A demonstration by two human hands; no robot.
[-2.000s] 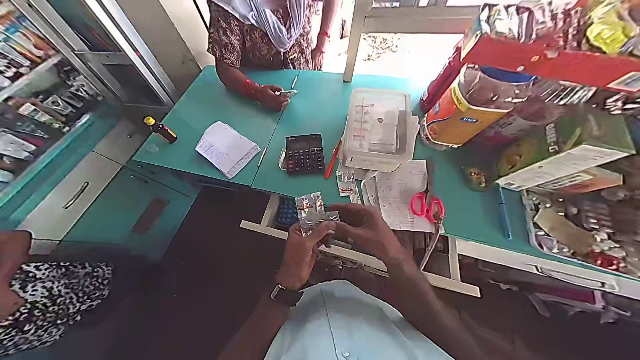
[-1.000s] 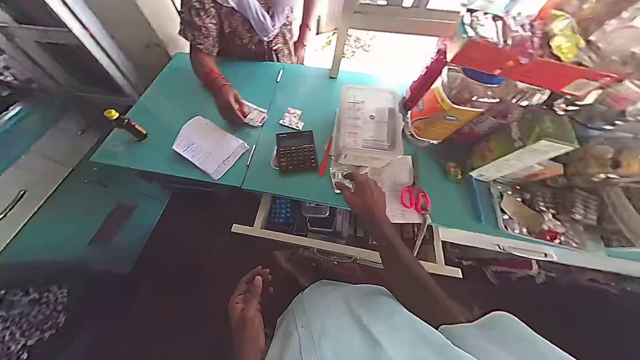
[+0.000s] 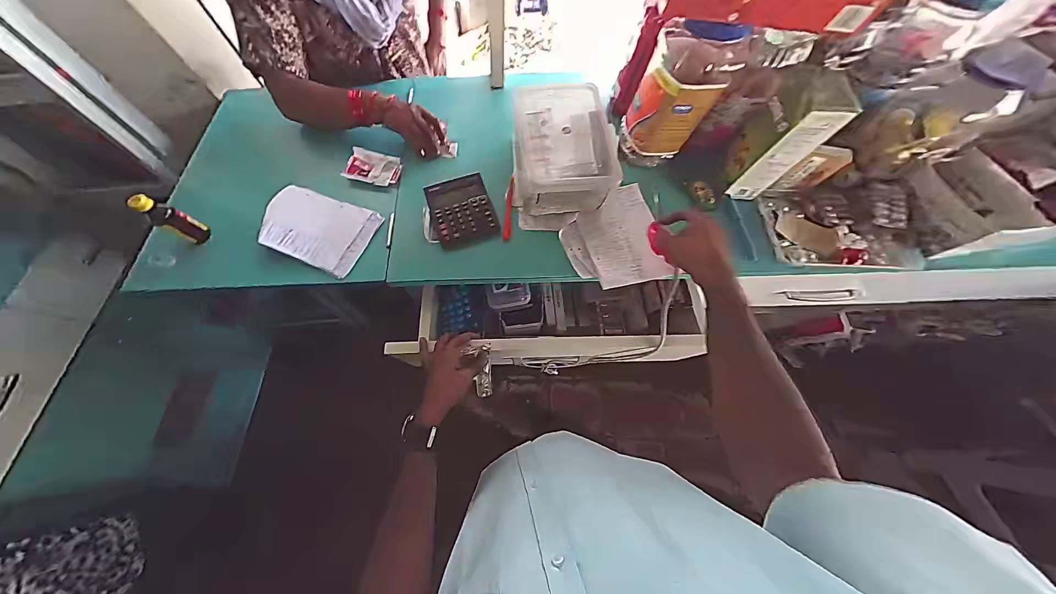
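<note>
My right hand (image 3: 697, 247) is closed on the red handles of the scissors (image 3: 657, 238), above the right side of a handwritten paper sheet (image 3: 619, 239). At the left end of the open drawer's front edge (image 3: 528, 349) is my left hand (image 3: 450, 371), holding a small shiny blister strip (image 3: 483, 375). Inside the drawer lie blue blister packs (image 3: 456, 309) and small boxes. Across the counter, another person's hand (image 3: 419, 130) touches a small packet (image 3: 449, 149); a red and white packet (image 3: 371, 167) lies near it.
On the green counter (image 3: 223, 165) are a black calculator (image 3: 462, 211), a red pen (image 3: 508, 209), folded papers (image 3: 318, 229), a yellow-capped bottle (image 3: 169, 219) and a clear plastic box (image 3: 566, 148). Jars and an open carton (image 3: 825, 239) of packets crowd the right side.
My right hand has moved right from the papers beside the plastic box to the scissors. My left hand has come up to the drawer edge. The other person's hand has moved right, off the red and white packet.
</note>
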